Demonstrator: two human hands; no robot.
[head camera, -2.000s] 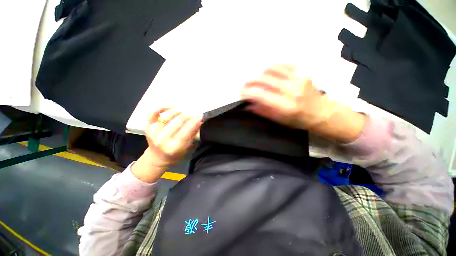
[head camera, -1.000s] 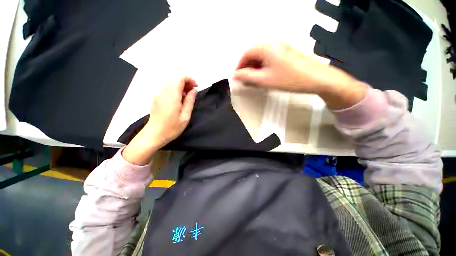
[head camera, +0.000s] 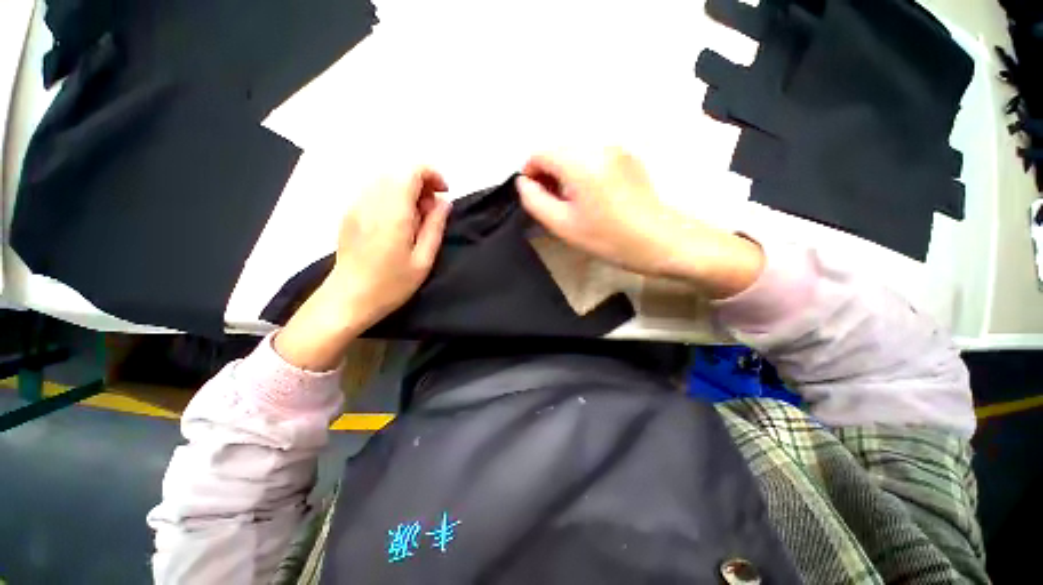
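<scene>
A soft black panel (head camera: 492, 286) lies at the table's front edge against the apron, with a square-ended corner tab (head camera: 606, 318) sticking out at its lower right. My left hand (head camera: 383, 246) rests on the panel's left part, its thumb and fingers curled at the far edge. My right hand (head camera: 600, 211) pinches the panel's far right corner between thumb and fingertips. Small folds show in the panel between the hands. The part under my left palm is hidden.
A left pile of black panels (head camera: 149, 171) lies at the upper left. A fanned right pile (head camera: 852, 126) with tabs lies at the upper right. Dark ragged strips (head camera: 1024, 103) lie at the far right edge. Pale strips (head camera: 669, 306) show on the white table (head camera: 492, 80) near its front edge.
My right hand was blurred over the panel, then apart from its corner, and now grips that corner. The panel turned and shifted left, baring its tab. The view has shifted.
</scene>
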